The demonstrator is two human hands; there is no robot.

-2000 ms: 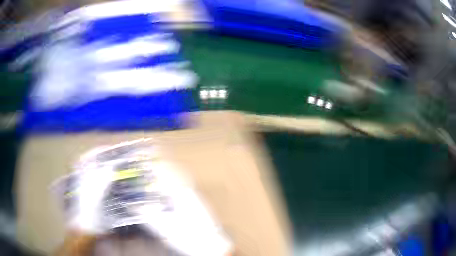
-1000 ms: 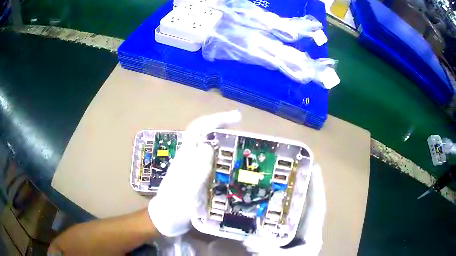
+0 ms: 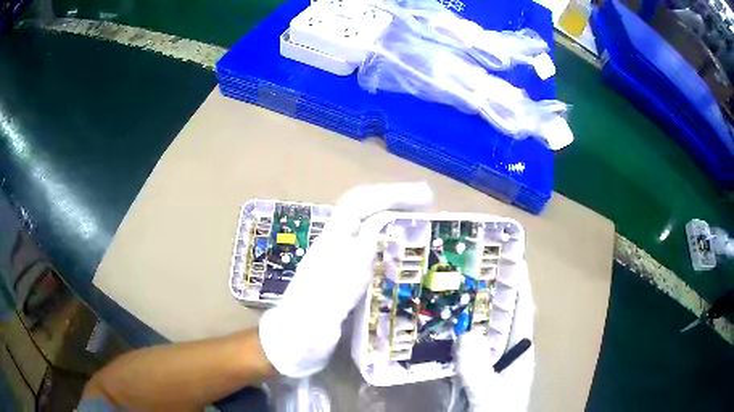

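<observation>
An open white socket housing is held up over the cardboard mat, its inside facing me. It holds a green circuit board with a yellow transformer, thin wires and contact strips along both sides. My gloved left hand grips its left side. My gloved right hand is at its lower right, with fingers over the lower edge and a thin black stick, which looks like tweezers, in it. A second open housing lies on the mat at left, partly hidden by my left hand.
A blue stack of sheets lies behind the mat, bearing white socket units and bagged cords. More blue sheets lie at upper right, near a yellowish item. A small white unit is at the far right.
Since a second ago the view has shifted, and the held housing is turned slightly and sits more upright. The black stick now shows at my right hand, whose fingers have moved over the housing's lower edge.
</observation>
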